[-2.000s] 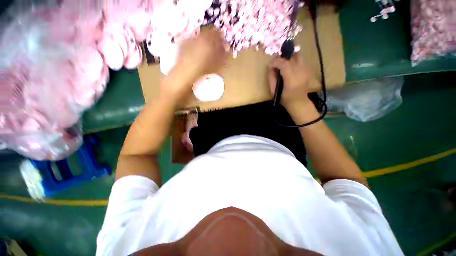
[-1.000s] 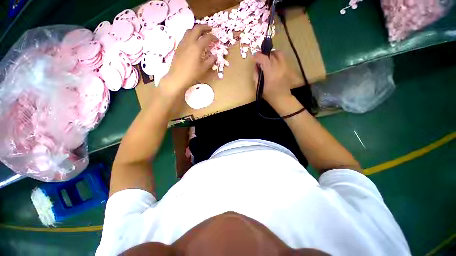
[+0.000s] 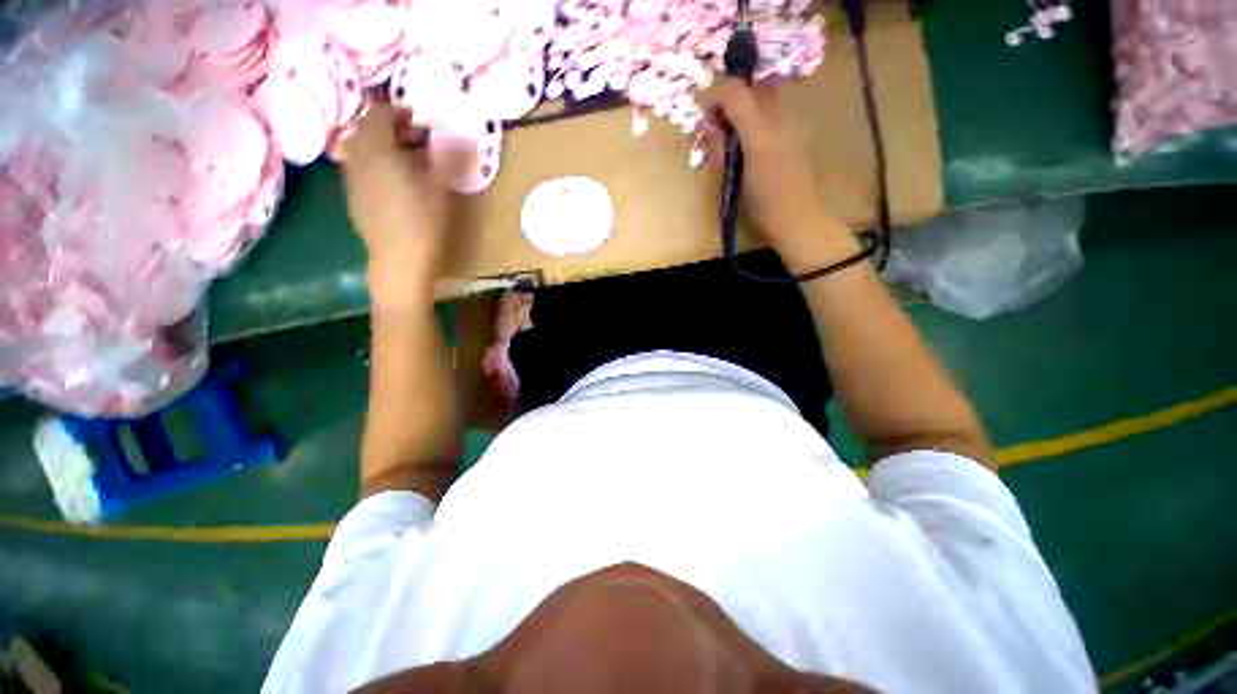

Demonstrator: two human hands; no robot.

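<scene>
A pale round disc (image 3: 567, 216) lies flat on the cardboard sheet (image 3: 651, 217) in front of me. My right hand (image 3: 762, 152) is closed on the soldering iron (image 3: 739, 57), which points away from me; its cord loops by the wrist. A few small pink fittings are close to the fingertips. My left hand (image 3: 394, 176) is at the near edge of the disc stock (image 3: 461, 84), beside a pink disc with holes. It is blurred, and I cannot tell if the fingers hold anything. The heap of small fittings (image 3: 624, 54) lies beyond the disc.
A large clear bag of discs (image 3: 95, 271) bulges at the left. A bag of small fittings (image 3: 1173, 75) is at the far right. A crumpled clear bag (image 3: 997, 258) hangs at the bench edge. A blue stool (image 3: 170, 447) stands at lower left; pink pieces show by my lap.
My left hand has moved from the fittings heap leftward to the disc stock. My right hand stays on the iron. The camera view has shifted. The single disc still lies on the cardboard.
</scene>
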